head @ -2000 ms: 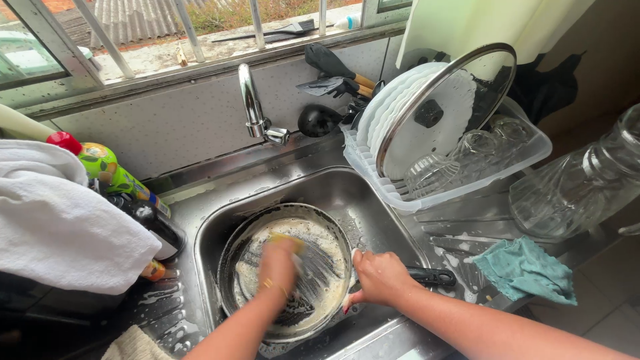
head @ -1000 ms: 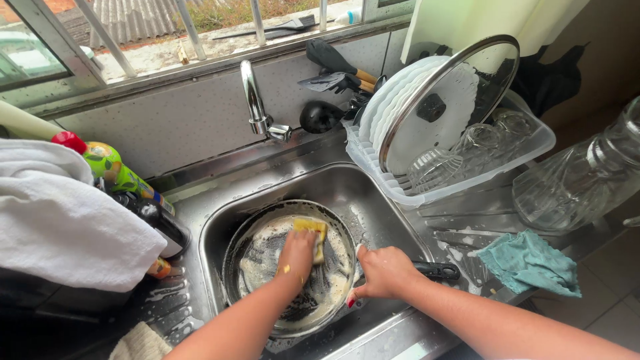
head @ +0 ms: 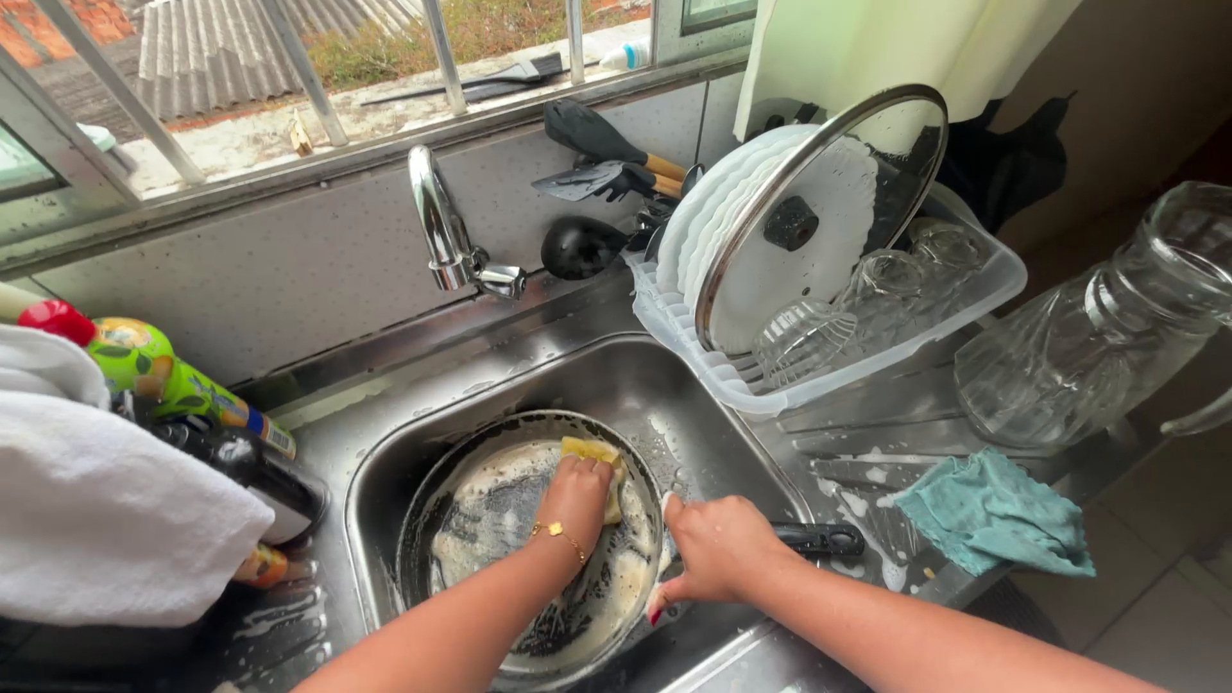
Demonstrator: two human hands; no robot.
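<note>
A dark frying pan [head: 500,510] with soapy foam on its inside lies in the steel sink [head: 616,371]. My left hand [head: 575,500], with a gold bracelet at the wrist, presses a yellow sponge [head: 589,449] on the pan's inner surface, towards its upper right. At the pan's right side, my right hand [head: 717,549] grips where the rim meets the handle; fingers and thumb are at the edge. The black handle [head: 828,540] sticks out to the right beyond that hand, over the sink's edge.
A chrome faucet [head: 443,221] stands behind the sink. The dish rack [head: 760,399] holds plates, a glass lid [head: 818,221] and glasses. At right are a glass pitcher [head: 1078,346] and a teal cloth [head: 996,512]; at left, bottles [head: 183,375] and a white towel [head: 106,500].
My left hand and the sponge have moved over the pan's inside, from its upper middle towards its right. My right hand has stayed at the pan's right side.
</note>
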